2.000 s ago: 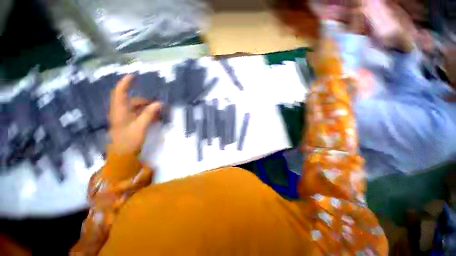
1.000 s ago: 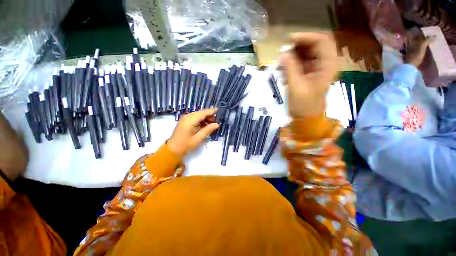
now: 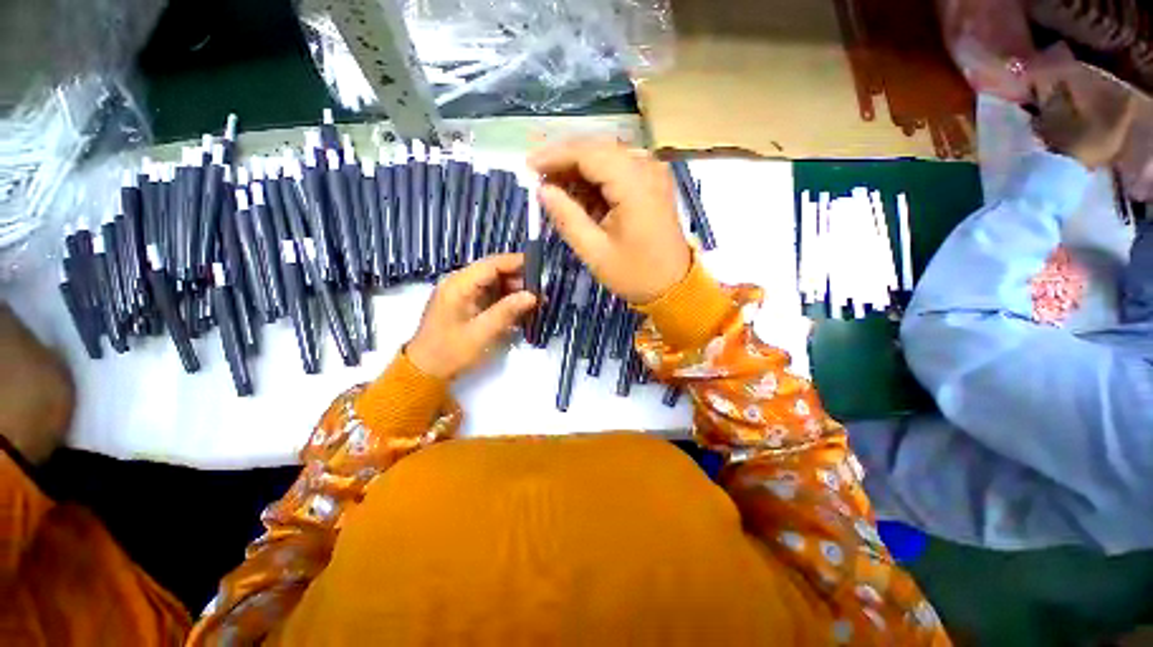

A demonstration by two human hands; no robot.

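Note:
My left hand (image 3: 470, 314) holds a black tube (image 3: 534, 268) upright between thumb and fingers. My right hand (image 3: 620, 215) is just above it, with thumb and fingers around a white stick (image 3: 535, 205) at the tube's upper end. How far the stick sits inside the tube cannot be told. Black tubes with pale ends (image 3: 379, 221) lie in dense rows to the left on the white sheet (image 3: 379, 411). A smaller group of black tubes (image 3: 575, 354) lies below my right hand, which partly hides it.
White sticks (image 3: 854, 253) lie on the green surface at right. Clear plastic bags (image 3: 544, 51) and a cardboard sheet (image 3: 721, 101) with reddish-brown strips are behind. A pale metal upright (image 3: 386, 63) stands behind the rows. A person in light blue (image 3: 1024, 367) is at right; another person's arm is at left.
My right hand has come down and left from its raised place to the tube in my left hand. A white stick now shows at the tube's top. My left hand has shifted slightly left.

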